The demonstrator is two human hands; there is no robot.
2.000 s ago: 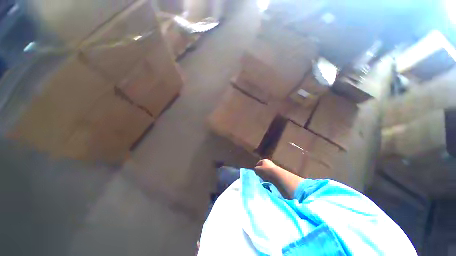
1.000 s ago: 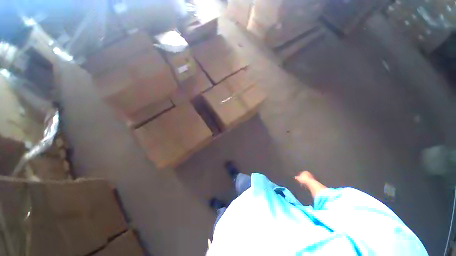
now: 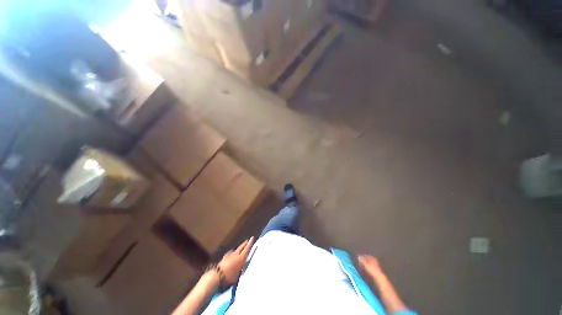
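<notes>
Closed brown cartons [image 3: 217,195] stand in a block to the left of my body. A smaller carton with shiny film and a white label [image 3: 105,179] lies on top of them. My left hand [image 3: 233,263], with a bracelet at the wrist, is beside my light top near the closest carton; it holds nothing that I can see. My right hand [image 3: 370,264] hangs at my right side over the floor, small and blurred, with no object visible in it.
Another carton stack [image 3: 271,43] stands at the top centre on a low base. Grey-brown floor [image 3: 394,166] runs to the right with paper scraps, including a pale square [image 3: 479,245]. A pale whitish object [image 3: 539,175] is at the right edge.
The view has turned right, so the carton block has shifted left and lower. My left hand has come into view. One foot shows further forward.
</notes>
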